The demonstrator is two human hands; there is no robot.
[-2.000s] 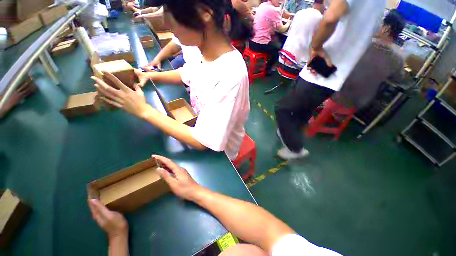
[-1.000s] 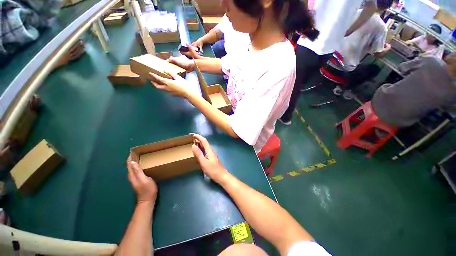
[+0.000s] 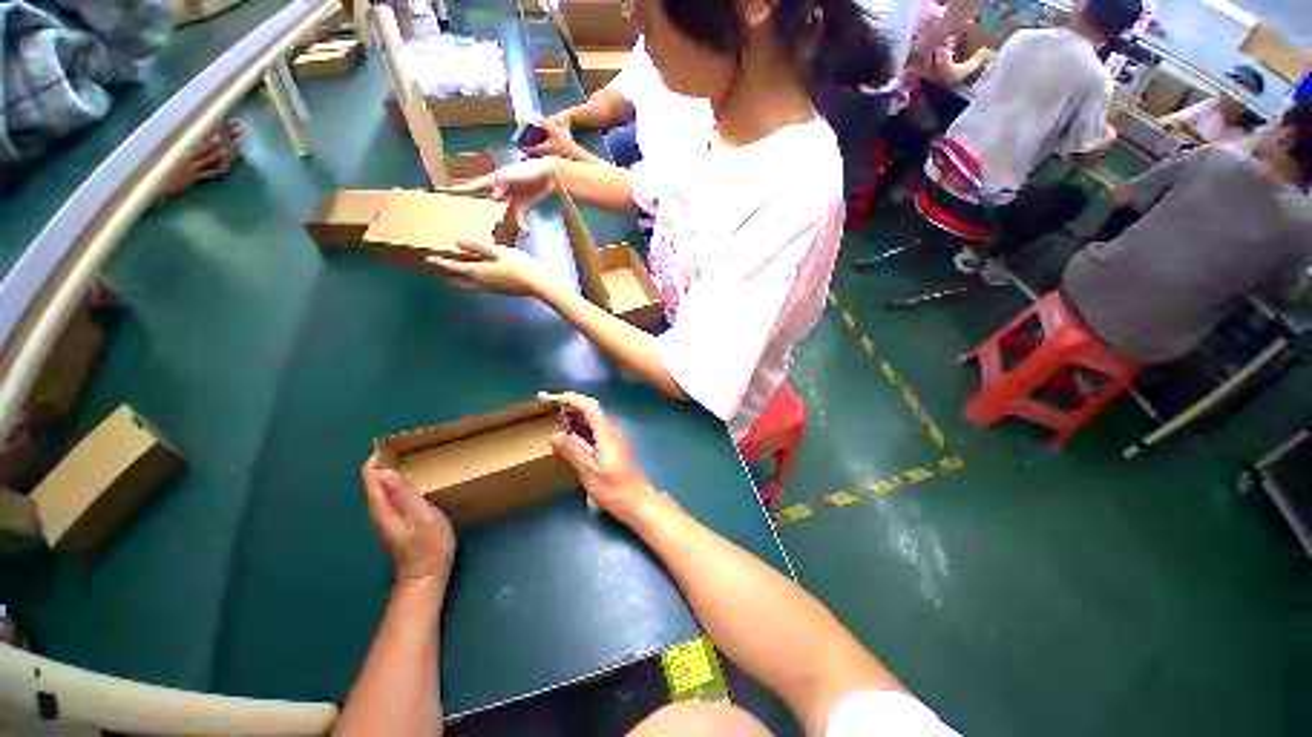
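An open brown cardboard box sits on the dark green bench in front of me, its hollow inside facing up. My left hand is closed around its left end, with the fingers on the outer wall. My right hand grips the right end, with fingertips at the rim and the inner corner. The underside of the box is hidden. Both hands are bare.
A neighbouring worker handles a closed carton beyond my box. An open box stands by that worker. Another carton lies at the left. A pipe frame curves along the left. Red stools stand on the floor.
My view has turned right since the oldest frame. My hands stay on the box ends throughout. The neighbour's carton has lowered leftward against another carton. A standing person has moved away from the aisle.
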